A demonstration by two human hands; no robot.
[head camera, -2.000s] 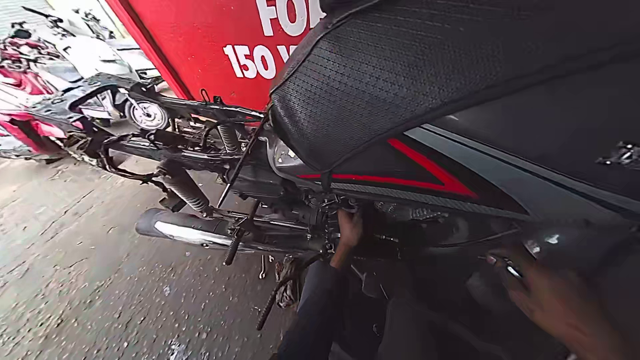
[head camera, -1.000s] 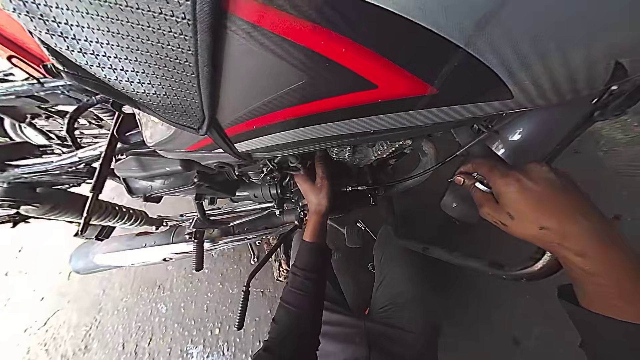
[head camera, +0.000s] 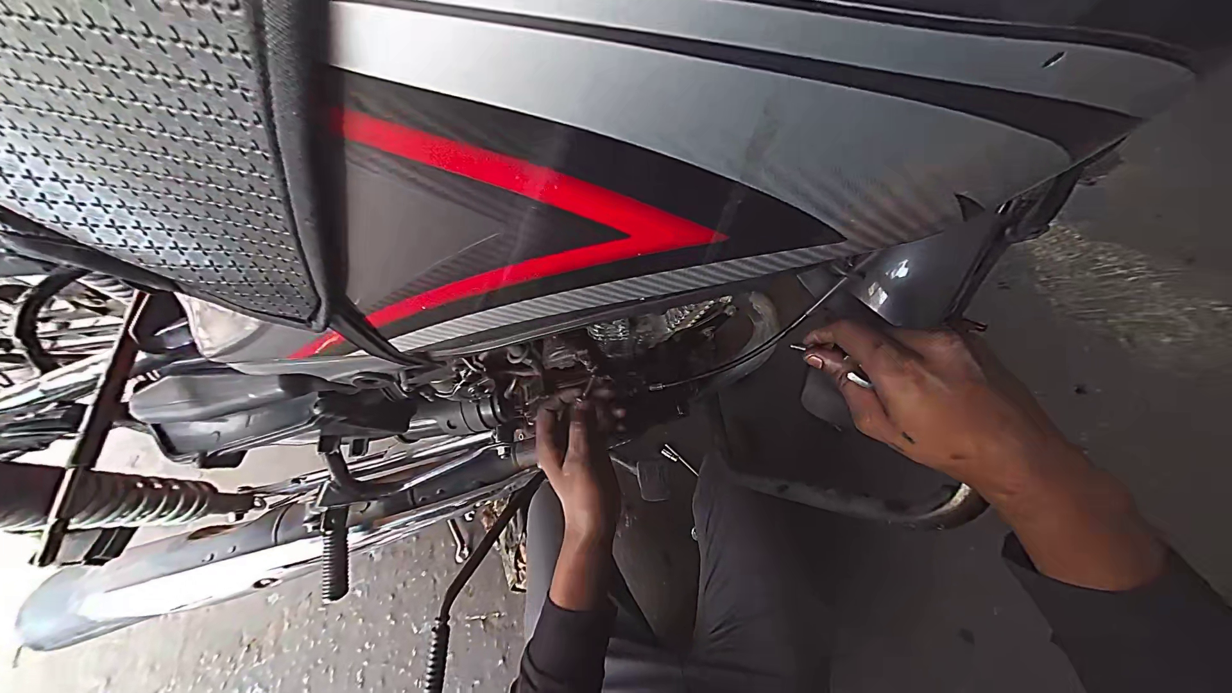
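My left hand (head camera: 580, 462) reaches up to the engine area of a motorcycle, its fingertips at the carburetor (head camera: 563, 371) under the fuel tank (head camera: 597, 164); whether they grip a part is not clear. My right hand (head camera: 924, 404) is at the right, below the tank's front end, with its fingers closed around a small, slim metal tool (head camera: 857, 380) whose tip shows past the fingertips. Between the hands a black cable (head camera: 760, 351) curves from the engine up toward the front of the frame. The tank is grey and black with a red angled stripe.
A patterned seat cover (head camera: 144, 154) lies at the upper left. Below it are a shock absorber spring (head camera: 164, 496), the chrome exhaust muffler (head camera: 164, 587), a rubber footpeg (head camera: 334, 553) and a kick lever (head camera: 438, 654). A curved crash guard (head camera: 866, 505) sits below my right hand. Tools lie on the ground.
The view has moved closer to the tank and engine. My left hand has drawn slightly down from the engine parts, with its fingers more in sight. My right hand still holds the small tool.
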